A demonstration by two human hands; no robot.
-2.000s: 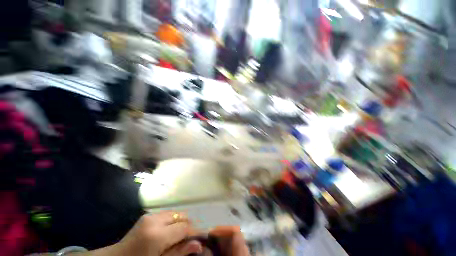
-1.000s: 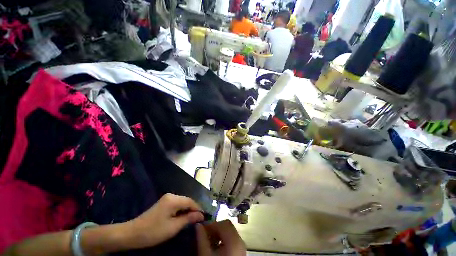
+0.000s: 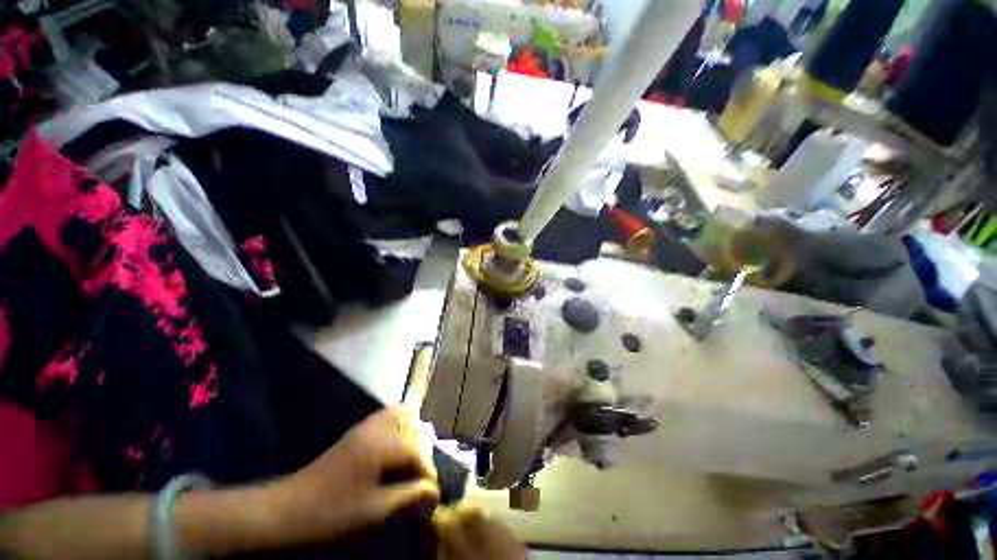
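Observation:
The garment piece [image 3: 137, 295], black with hot-pink splatter print, lies left of the sewing machine [image 3: 678, 372] and runs under my left hand [image 3: 366, 470]. My left fingertips are closed on its black fabric near the needle area. My right hand [image 3: 476, 534] is at the bottom edge, partly cut off and blurred, close beside the left fingertips; what it holds cannot be told. A small dark piece of fabric [image 3: 450, 476] shows between the hands and the machine's front end. The needle is hidden.
Black and pale-grey garments [image 3: 470, 164] are heaped behind the machine. A white tube [image 3: 612, 98] rises above the brass-coloured knob [image 3: 507, 249]. A small red-orange spool [image 3: 631, 232] lies behind the head. Large dark thread cones [image 3: 853, 42] stand at upper right.
The view has moved closer to the machine's front end. My left hand has moved slightly left and up, nearer the needle area. The garment has shifted left in view.

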